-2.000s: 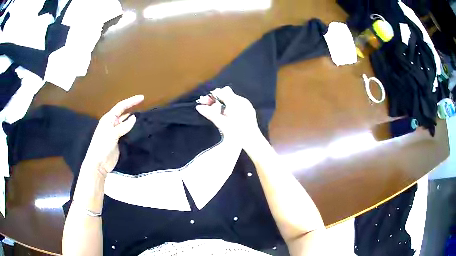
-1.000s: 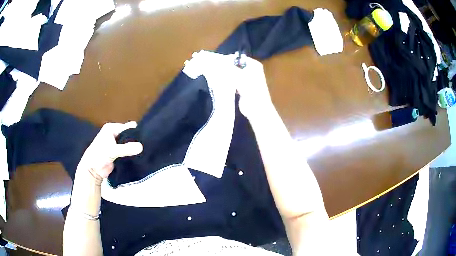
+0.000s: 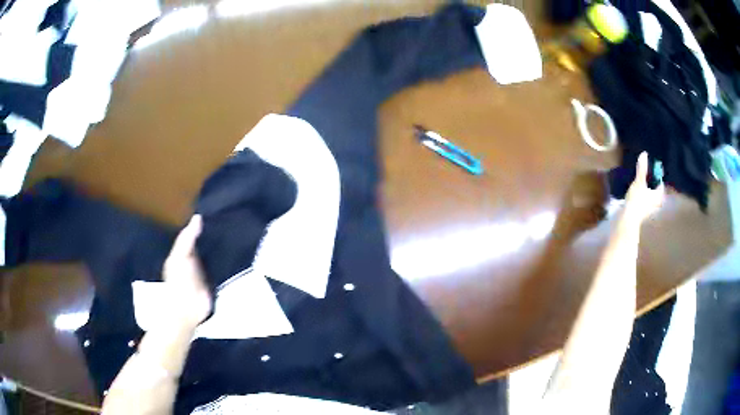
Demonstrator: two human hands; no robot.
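The black top [image 3: 357, 203] lies spread on the table, white dots on its body. Its white collar [image 3: 312, 194] curves around the dark neck opening. One sleeve reaches up to a white cuff [image 3: 509, 44]. My left hand [image 3: 187, 280] holds the neck edge at the collar's left side; its thumb is hidden. The thread snips [image 3: 450, 151] lie on the table, blue handle towards the right. My right hand [image 3: 643, 194] is stretched to the far right, blurred, with its fingers around the dark thread cone [image 3: 656, 173], whose teal end shows beside them.
Black and white garments [image 3: 85, 81] are heaped at the upper left, with another black pile [image 3: 649, 101] at the right. A white ring [image 3: 596, 128] and a bottle with a yellow-green cap [image 3: 607, 23] stand near it. The table's curved edge [image 3: 519, 367] runs below.
My right hand has let go of the collar and moved far right to the thread cone. The snips now lie on the table. The collar has dropped into a curve, and the top has shifted left.
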